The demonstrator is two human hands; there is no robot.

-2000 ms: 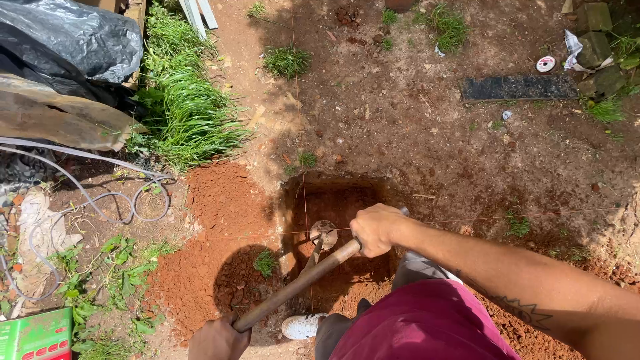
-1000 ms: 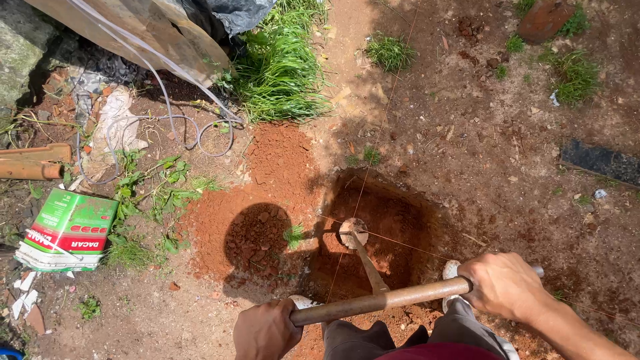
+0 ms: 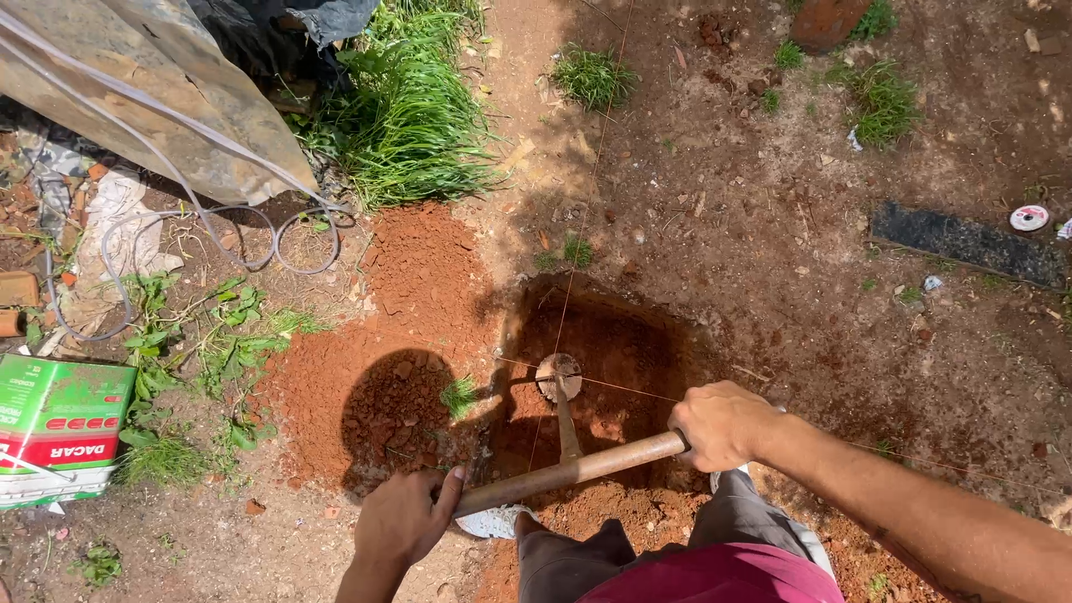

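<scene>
My left hand (image 3: 408,512) grips the lower left end of the wooden crossbar (image 3: 569,474) of a manual earth auger. Around the crossbar's upper right end my right hand (image 3: 727,423) is closed. From the bar's middle the auger's shaft (image 3: 568,427) runs down to its round, soil-coated head (image 3: 559,377), which is inside a squarish hole (image 3: 620,335) in red earth. Whether the head's lower end is sunk in the soil is hidden. Two thin strings cross above the hole, near the head.
Loose red soil (image 3: 419,276) is heaped left of the hole. Farther left lie a thin hose (image 3: 251,261), a green and red can (image 3: 63,427) and a tarp (image 3: 167,100). A dark slab (image 3: 963,243) lies at right. My shoe (image 3: 496,521) stands by the hole's near edge.
The crossbar has turned from nearly level one second ago to slanting, its right end farther up the view, with both hands still on it. The view has shifted between frames.
</scene>
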